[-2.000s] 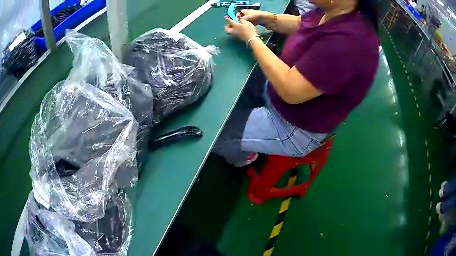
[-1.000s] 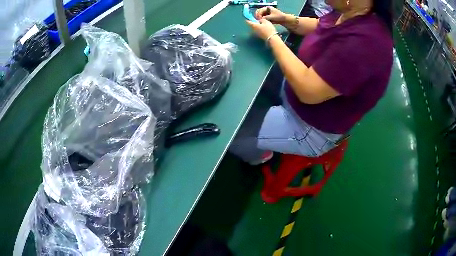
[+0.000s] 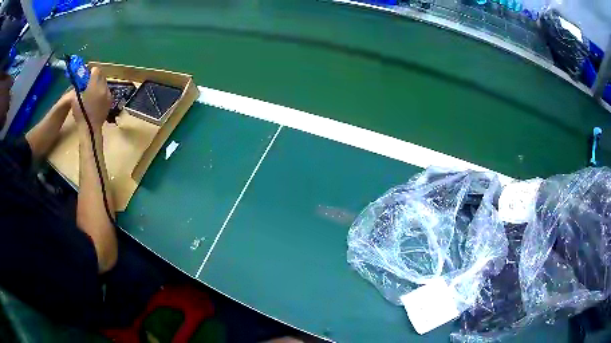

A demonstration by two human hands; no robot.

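Observation:
A large crinkled clear plastic bag [image 3: 402, 228] lies on the green bench at the right, nearest in front of me. Black parts show inside it. A flat white paper label [image 3: 431, 307] lies at its front edge. A second white label [image 3: 519, 201] lies on the bags farther back. Another clear bag [image 3: 569, 248] with dark parts lies against it, at the right edge. Neither of my hands can be made out. A skin-coloured sliver is cut off by the bottom edge; I cannot tell what it is.
At left, a seated neighbour holds a blue tool [image 3: 78, 72] with a black cord over a cardboard tray [image 3: 164, 137] with dark rectangular parts. A red stool [image 3: 174, 311] stands below. A teal handle [image 3: 595, 146] lies on the belt [image 3: 402, 87] at right.
My view has swung left. The bags now lie at the right. The neighbour in purple and the loose black handle are out of view; the left neighbour and cardboard tray have come in.

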